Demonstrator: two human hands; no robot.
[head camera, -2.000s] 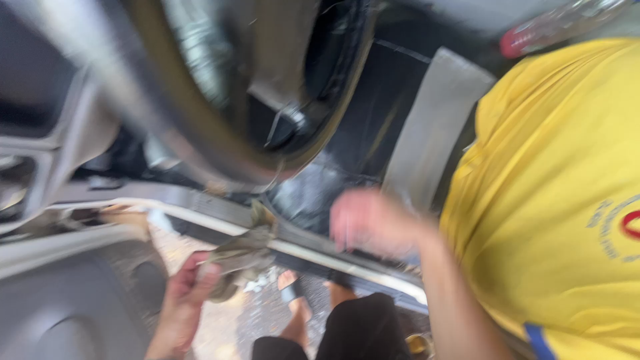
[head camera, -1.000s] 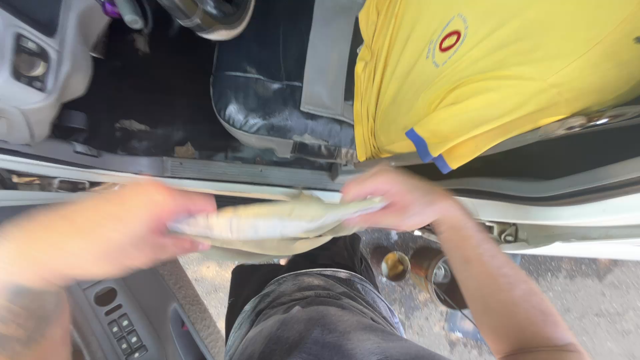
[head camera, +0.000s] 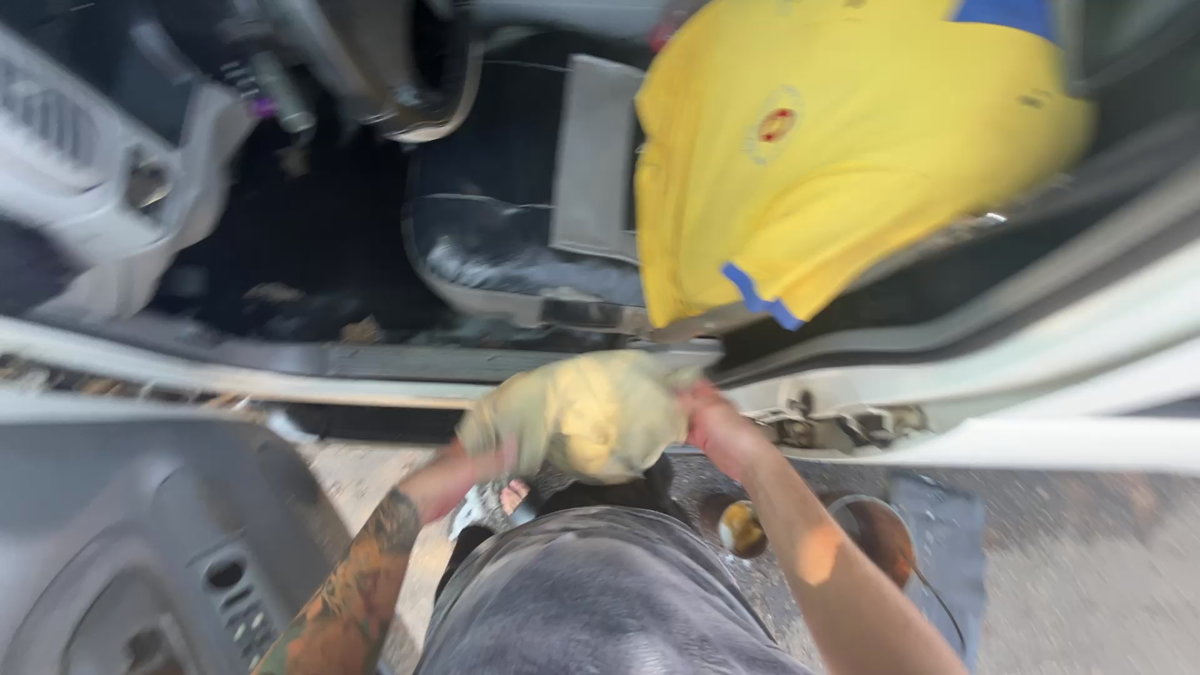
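A damp-looking, pale yellow-green cloth (head camera: 586, 412) is spread and bunched between my two hands, in front of my body and by the door sill of a vehicle. My left hand (head camera: 483, 469) holds its left end, blurred and partly hidden by the fabric. At its right end, my right hand (head camera: 712, 422) grips the edge. Just beyond the cloth, a yellow shirt with blue trim (head camera: 825, 159) is draped over the seat back. The dark seat cushion (head camera: 487, 216) bears whitish marks.
An opened door panel (head camera: 178, 525) stands at the lower left. The steering wheel (head camera: 459, 94) is at the top. The door sill (head camera: 394, 361) crosses the view. On the ground at right are a bucket (head camera: 872, 534), a container with yellowish contents (head camera: 742, 528) and a grey sheet (head camera: 942, 553).
Two seconds ago the cloth was in my left hand, with my right hand apart. One second ago both hands held it stretched long; now it is bunched wider between them.
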